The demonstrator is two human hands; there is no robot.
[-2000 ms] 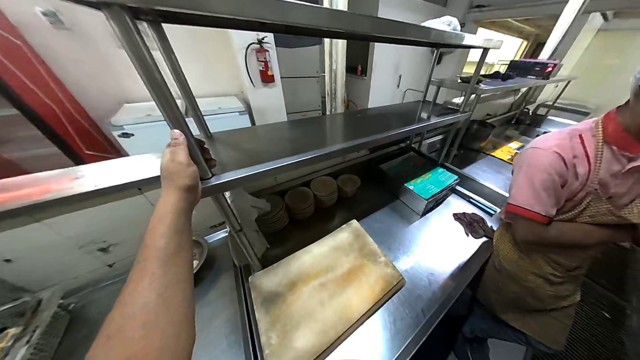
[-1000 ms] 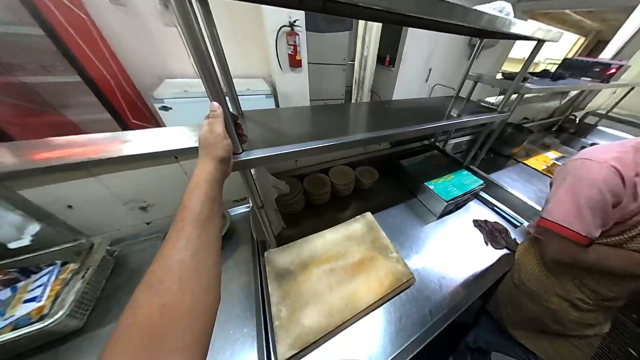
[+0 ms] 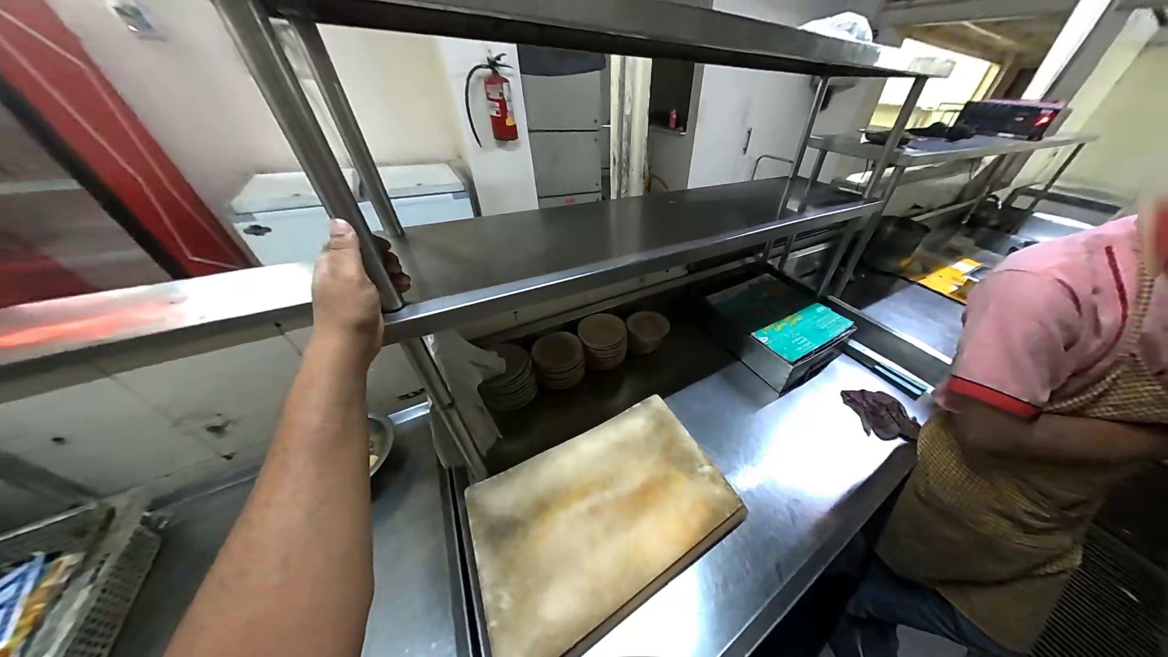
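Note:
My left hand is wrapped around the upright metal post of a steel shelf rack, just above where the post meets the middle shelf. Its thumb lies along the near side and its fingertips show behind the post. Below and to the right, a stained cutting board lies on the steel counter. Stacks of small bowls stand under the shelf, beside a white cloth or plastic bag. My right hand is out of view.
A person in a pink shirt and apron stands at the right, near a dark rag. A green box rests on a metal container. At lower left are a plastic basket and a metal bowl. A fire extinguisher hangs behind.
My left hand keeps its hold on the post. The person at the right has shifted position slightly. The view has turned, and the basket at lower left shows less than one second ago.

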